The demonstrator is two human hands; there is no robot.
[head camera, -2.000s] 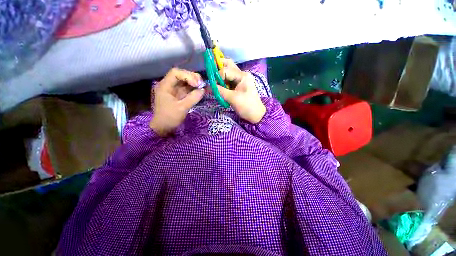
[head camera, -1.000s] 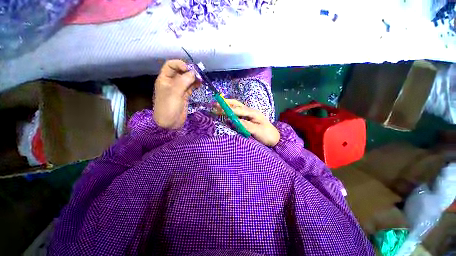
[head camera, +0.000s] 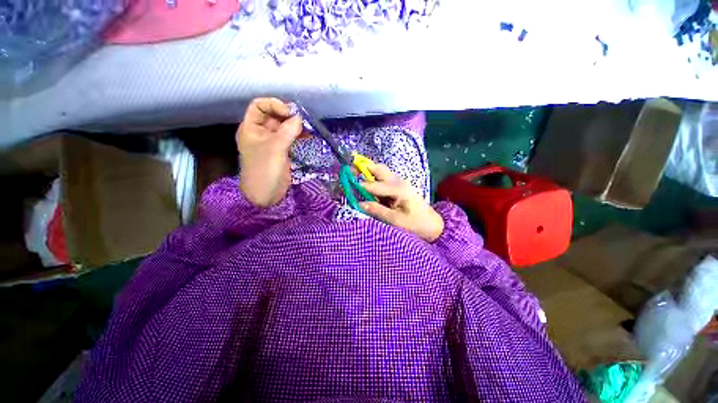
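Note:
My left hand (head camera: 266, 146) pinches a tiny purple-and-white fabric piece (head camera: 294, 109) between thumb and fingers, above the lap at the table's edge. My right hand (head camera: 397, 203) holds scissors (head camera: 347, 157) by the green and yellow handle loops. The dark blades point up and left, with their tips at the fabric piece. Whether the tips touch it is too small to tell. A pile of purple-and-white pieces (head camera: 327, 27) lies on the white tabletop (head camera: 441, 67) beyond my hands.
A clear bag of purple pieces (head camera: 47, 31) and a red-pink mat (head camera: 169, 22) are at the table's left. Cardboard boxes stand below left (head camera: 118, 212) and at the right (head camera: 642, 153). A red stool (head camera: 539, 224) is right of my lap. Plastic bags (head camera: 665, 330) lie lower right.
Since the first frame, both hands have moved apart and the scissors have tilted toward the left hand. In the last second, the handle loops have turned into fuller view and the left hand has shifted slightly left.

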